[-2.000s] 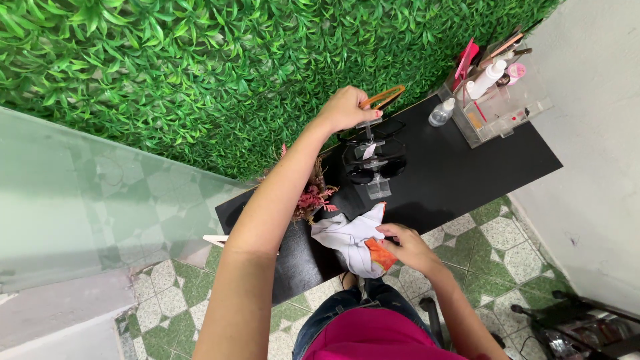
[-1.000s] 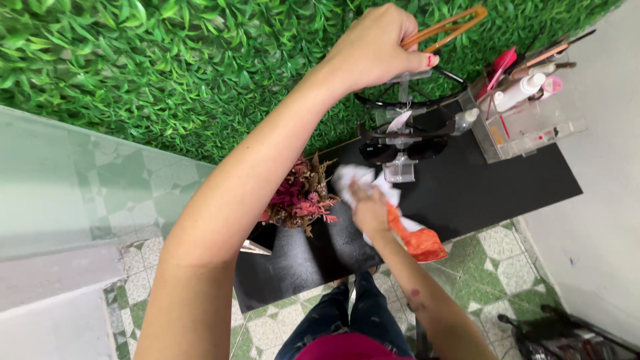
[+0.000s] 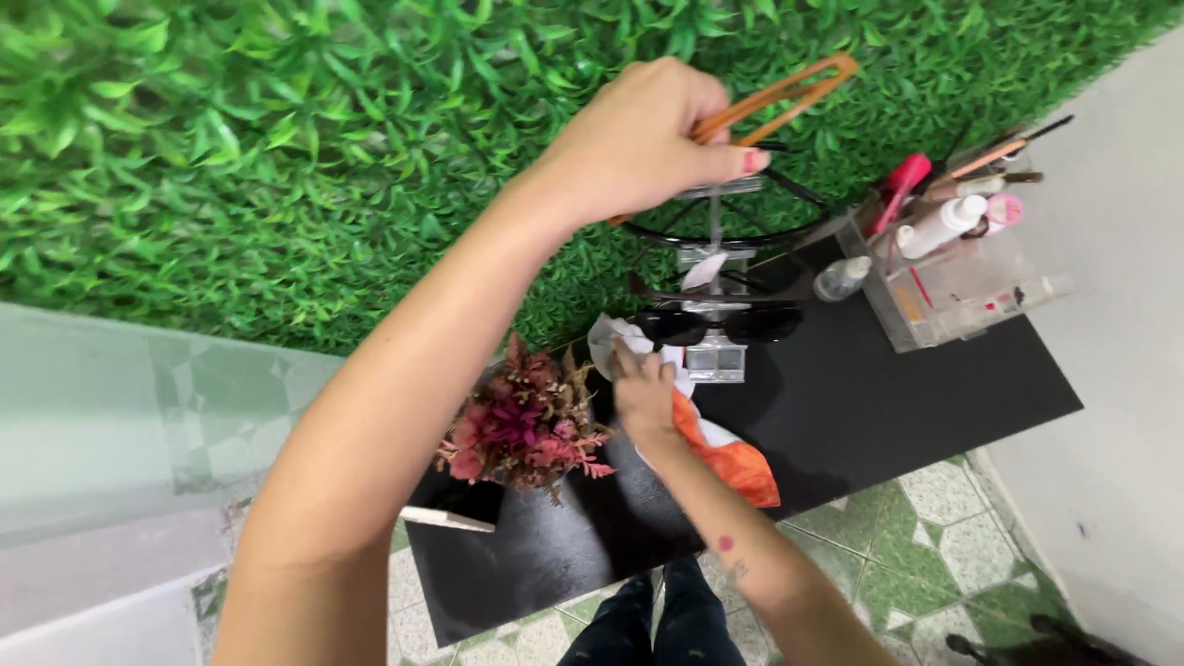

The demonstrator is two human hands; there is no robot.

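My left hand [image 3: 661, 139] is raised over the top of a clear eyewear display stand [image 3: 717, 363], gripping eyeglasses with orange-brown temples [image 3: 786, 97]; their front is hidden. Below it on the stand are black-framed glasses [image 3: 731, 239] and dark sunglasses [image 3: 717, 326]. My right hand [image 3: 645, 398], slightly blurred, presses a white and orange cloth [image 3: 731, 462] onto the black tabletop [image 3: 869, 398], just left of the stand's base. A pot of dried pink and red flowers [image 3: 523, 421] stands to the left of that hand.
At the right, a clear acrylic organizer [image 3: 953, 296] holds bottles and brushes, with a small clear bottle [image 3: 842, 279] beside it. A white-edged object [image 3: 449, 520] lies near the table's left end. Artificial green foliage [image 3: 277, 185] covers the wall behind; a white wall [image 3: 1110, 277] is at right.
My right hand has moved with the cloth from the table's front edge to the back, between flowers and stand. My left hand still holds the orange-brown glasses. The view has come closer.
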